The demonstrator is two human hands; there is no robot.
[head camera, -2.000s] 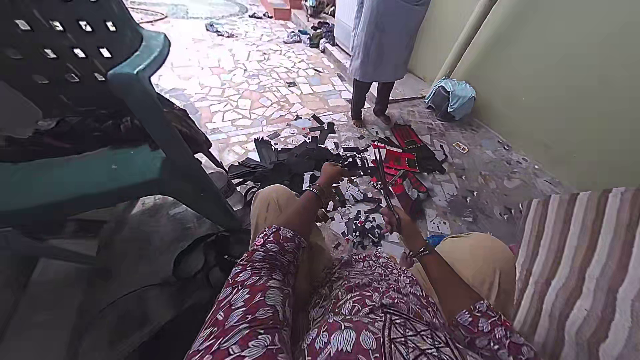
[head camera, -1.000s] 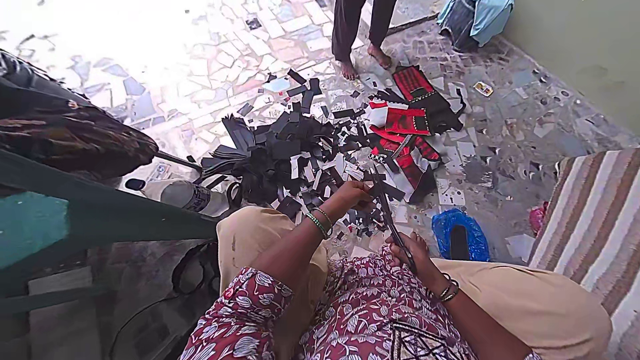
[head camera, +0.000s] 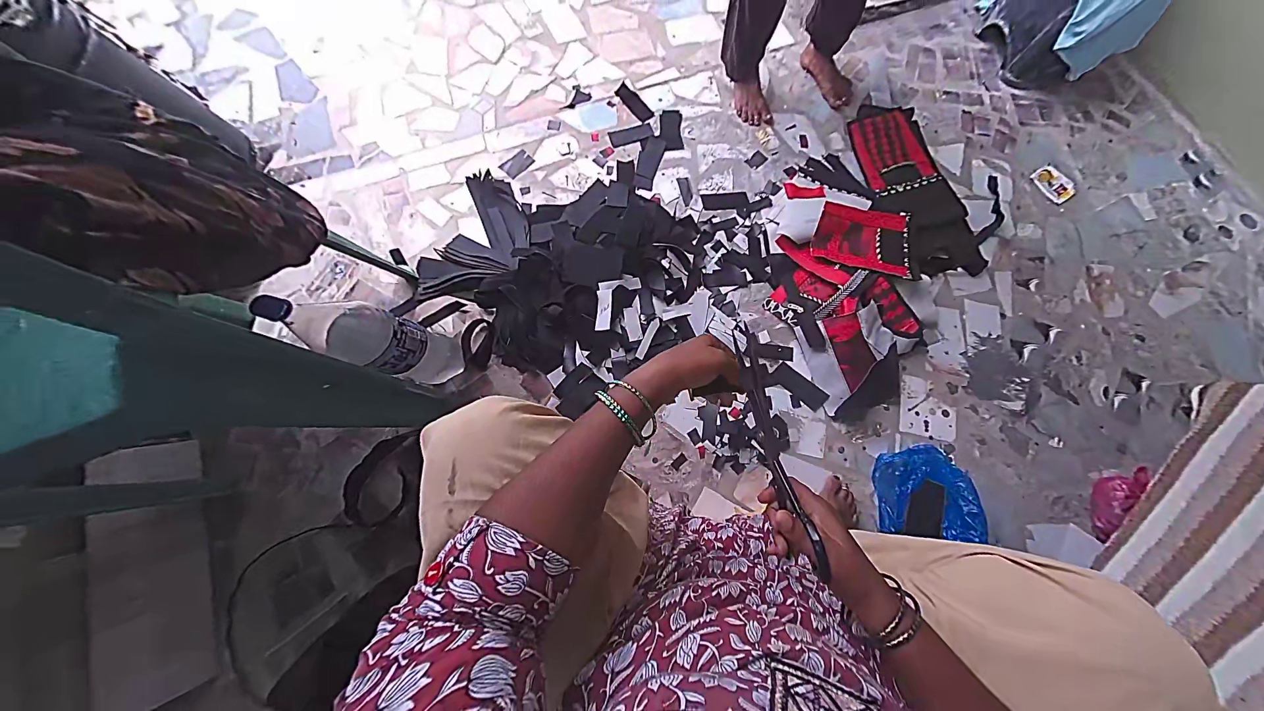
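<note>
My right hand [head camera: 815,528] grips the handles of long dark scissors [head camera: 765,425], whose blades point up and away toward my left hand. My left hand [head camera: 701,363] is closed near the blade tips, on a small dark piece that is mostly hidden by the fingers. Beyond it lies a heap of black strips [head camera: 583,242] with many small black and white cut pieces around it. Red and black trimmed fabric pieces [head camera: 864,237] lie on the floor to the right of the heap.
A plastic bottle [head camera: 380,339] lies by the green chair [head camera: 197,355] at left. A blue plastic bag [head camera: 928,494] sits right of my right hand, with a striped cloth [head camera: 1200,533] farther right. Another person's bare feet [head camera: 790,89] stand beyond the fabric.
The view has tilted down and come closer to the heap. Both hands stay near the scissors. The other person's upper clothing, seen two seconds ago, is out of view.
</note>
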